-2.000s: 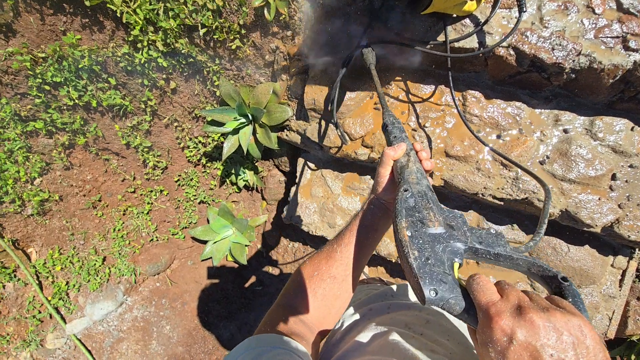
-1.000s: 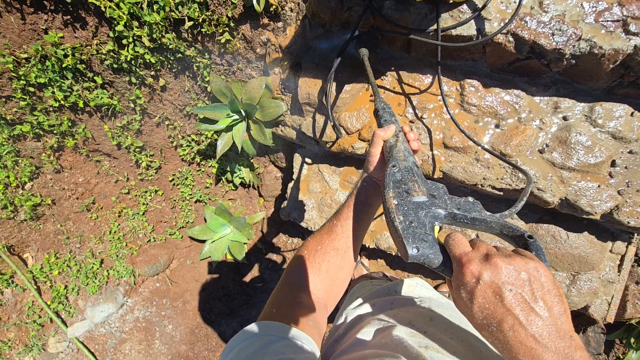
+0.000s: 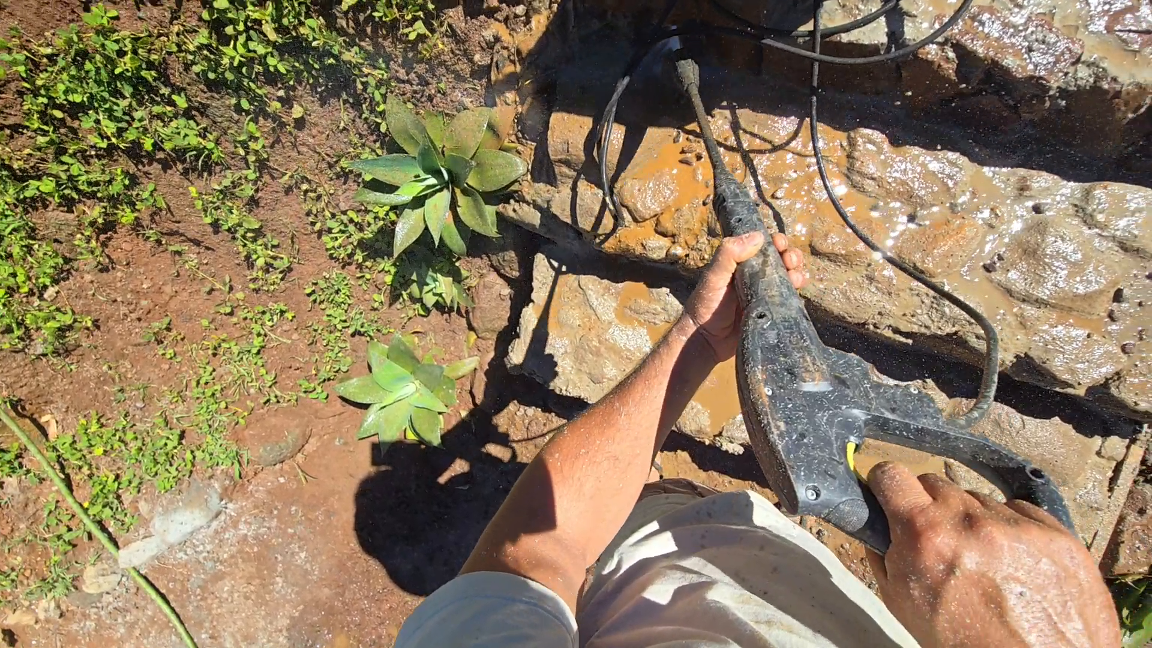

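A black pressure washer spray gun (image 3: 792, 387) lies diagonally across my front, its lance (image 3: 705, 121) pointing up and a little left over the wet stone steps. My left hand (image 3: 733, 292) is wrapped around the gun's fore part, just behind the lance. My right hand (image 3: 981, 549) grips the rear handle, beside a yellow trigger part (image 3: 851, 457); its fingertips are partly hidden. A black hose (image 3: 945, 297) curves from the gun up to the top. Around the nozzle there is shadow, and the spray is hard to make out.
Wet, muddy stone steps (image 3: 927, 193) run across the right side, with loops of black hose (image 3: 605, 148) on them. Two succulents, an upper (image 3: 438, 175) and a lower (image 3: 402, 391), grow in red soil at left. A green hose or stem (image 3: 99, 531) lies at lower left.
The yellow object seen at the top edge two seconds ago is out of view. The gun and both hands have shifted slightly left since then. Both hands have kept their hold.
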